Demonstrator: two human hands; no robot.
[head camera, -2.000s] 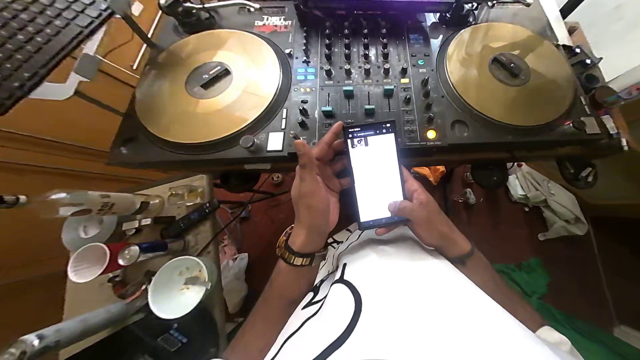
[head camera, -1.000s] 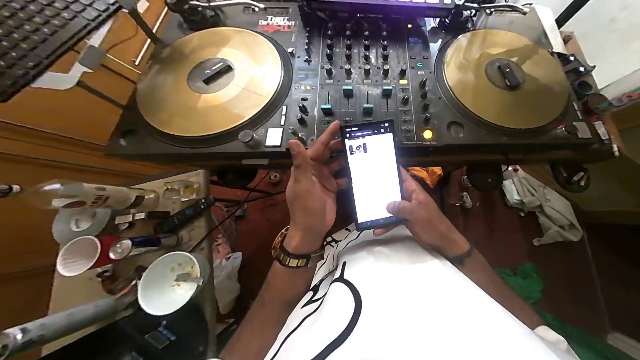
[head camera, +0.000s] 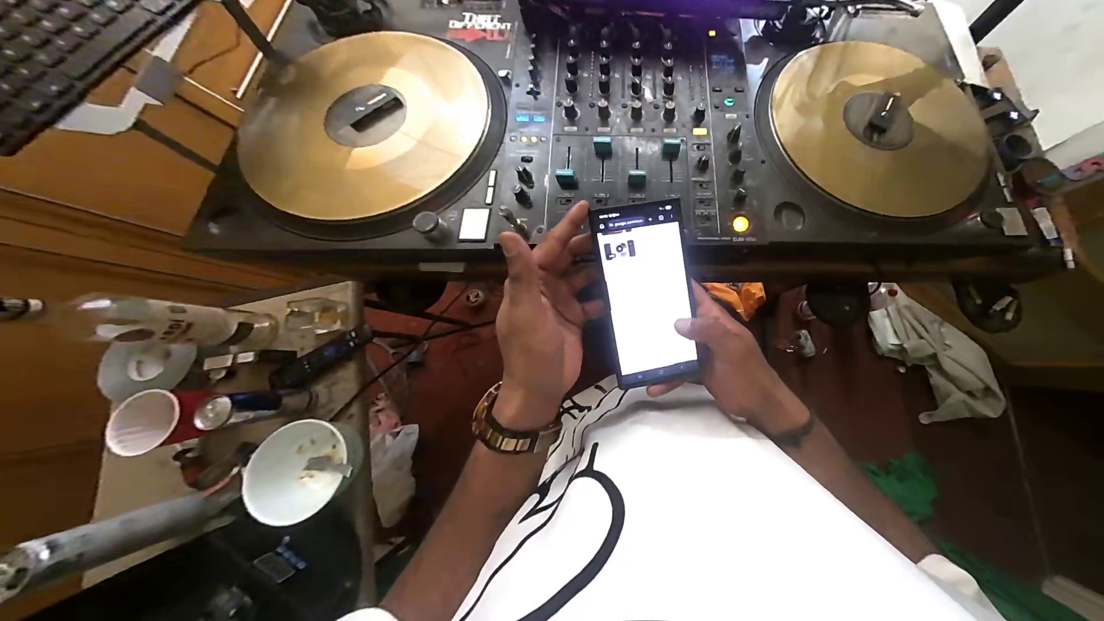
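Note:
A smartphone with a lit, mostly white screen is held upright over my lap. My right hand grips its lower right side, the thumb on the screen's edge. My left hand, with a gold-and-dark watch at the wrist, is spread beside the phone's left edge; whether its fingertips touch the phone is unclear. Beyond both hands stand a DJ mixer with knobs and faders, a left turntable with a gold record and a right turntable with a gold record.
A side table at the left bears a glass bottle, a red cup, a drink can, a remote control and a white cup. A metal tube juts in at lower left. A keyboard is at upper left.

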